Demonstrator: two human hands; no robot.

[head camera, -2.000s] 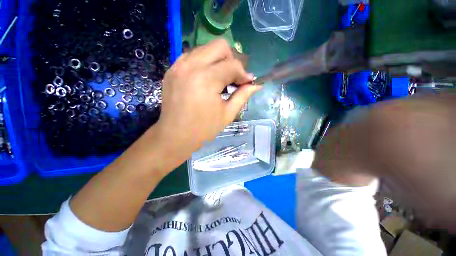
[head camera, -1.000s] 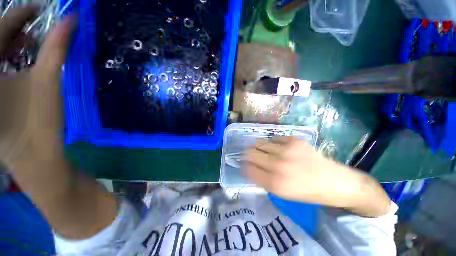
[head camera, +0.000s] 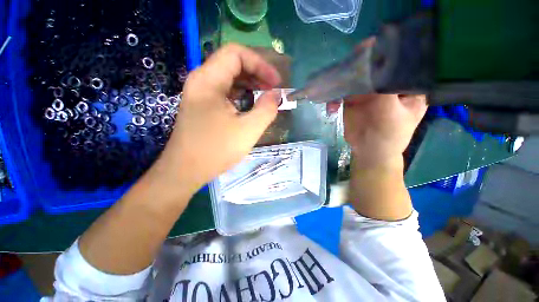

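Observation:
My left hand [head camera: 216,121] is at the small bright fixture block [head camera: 288,100], thumb and forefinger at its left side; whether a pin or ring is between them cannot be told. The dark tapered press ram [head camera: 337,76] points at the block from the right. My right hand [head camera: 378,127] is just below and right of the ram; its fingers are partly hidden by the ram and machine, so its grip cannot be told. The clear plastic tray [head camera: 266,212] lies nearest my body with several thin silver pins [head camera: 269,168] in it.
A blue bin [head camera: 192,35] of shiny rings [head camera: 133,40] is at left, with another blue bin's edge beyond it. The green machine foot [head camera: 248,12] and clear containers [head camera: 328,9] are at the far side. The green machine body [head camera: 487,41] fills the upper right. Cardboard boxes [head camera: 481,256] lie below right.
My left hand has moved from the far left to the fixture block. My right hand has left the tray and moved up beside the ram. The camera view has shifted.

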